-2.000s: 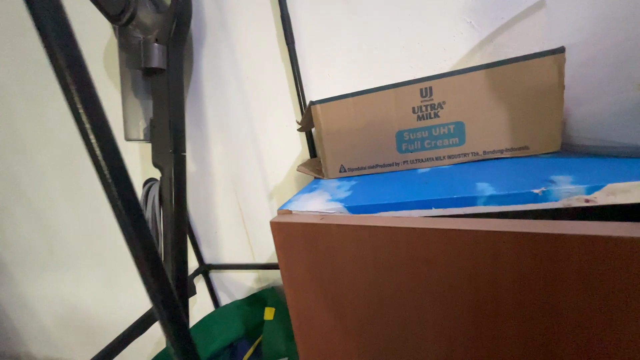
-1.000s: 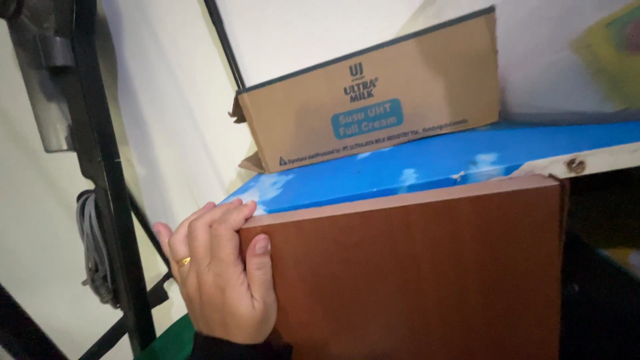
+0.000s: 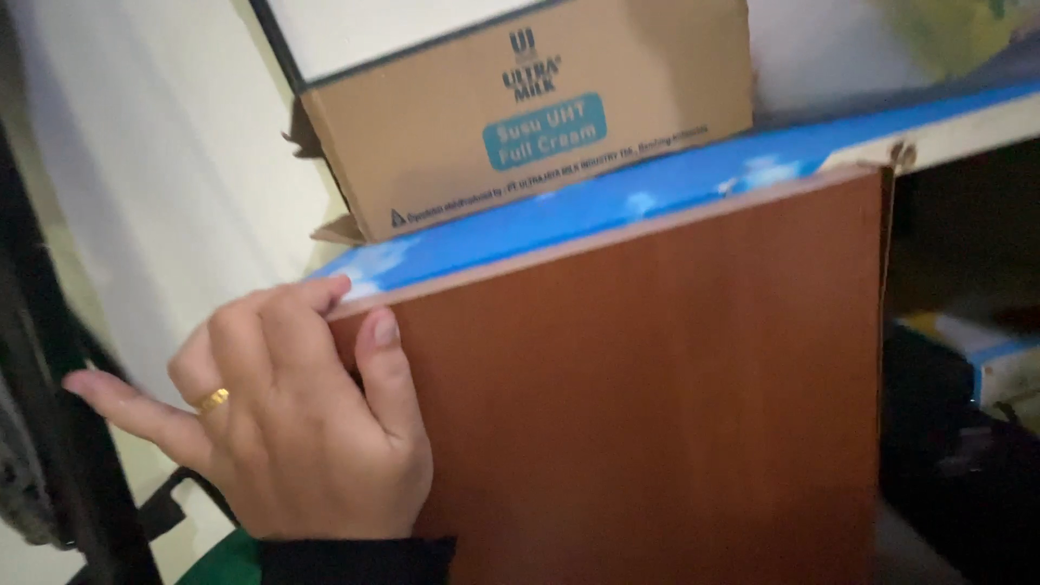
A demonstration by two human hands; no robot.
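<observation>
My left hand (image 3: 301, 414), with a gold ring and a black sleeve, grips the top left corner of a brown wood-look panel (image 3: 642, 382). Its thumb lies on the panel's front face and its fingers bend over the top edge; the little finger sticks out to the left. The panel stands upright against a shelf top covered in blue, cloud-patterned sheeting (image 3: 520, 219). On that top rests a cardboard milk carton box (image 3: 650, 73), tilted in view, with a torn flap at its left end. My right hand is not in view.
Black metal bars (image 3: 73, 390) stand at the left, by a pale wall. Something green (image 3: 219, 561) shows low behind my sleeve. At the right, under the shelf's bare wooden edge (image 3: 967, 134), is a dark space with a blue-and-white item (image 3: 1007, 374).
Two seconds ago no hand was in view; my left hand then came to the panel's top left corner and remains there. The view has tilted and come nearer.
</observation>
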